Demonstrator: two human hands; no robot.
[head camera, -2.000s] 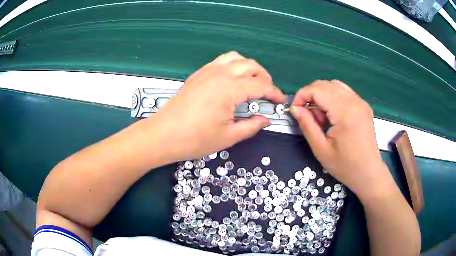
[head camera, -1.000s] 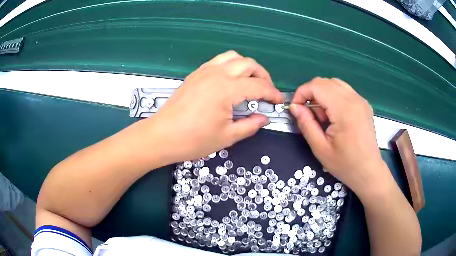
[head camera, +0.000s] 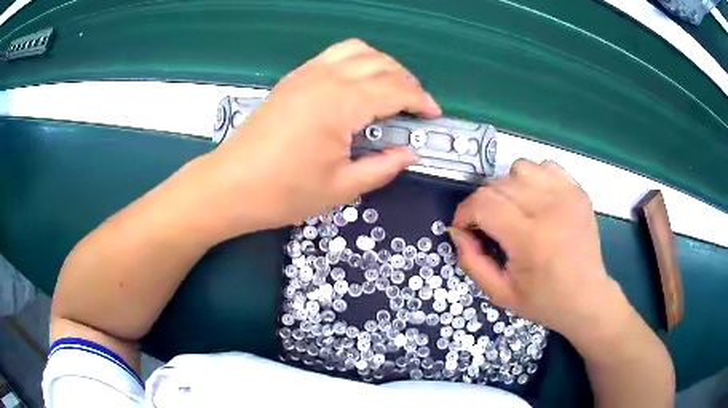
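Observation:
A long grey housing strip (head camera: 443, 143) lies along the white rail, with round pale discs in its recesses. My left hand (head camera: 339, 127) lies over its middle and grips it between thumb and fingers, hiding part of it. My right hand (head camera: 523, 231) is over the upper right of the black parts tray (head camera: 399, 191), fingers pinched. A small yellowish tip of a thin pick (head camera: 450, 230) shows at its fingertips, close to a single disc (head camera: 438, 228). Many clear and white discs (head camera: 415, 299) lie loose in the tray.
A reddish-brown wooden block (head camera: 661, 259) lies right of the tray, its far end over the white rail (head camera: 104, 103). Beyond is the green conveyor belt (head camera: 495, 72), with a grey ribbed part (head camera: 30, 45) at far left. A clear bag (head camera: 688, 8) is at the top right.
My right hand has moved from the strip's right end down toward me over the tray, uncovering that end and its discs. My left hand stays on the strip. The view has shifted slightly.

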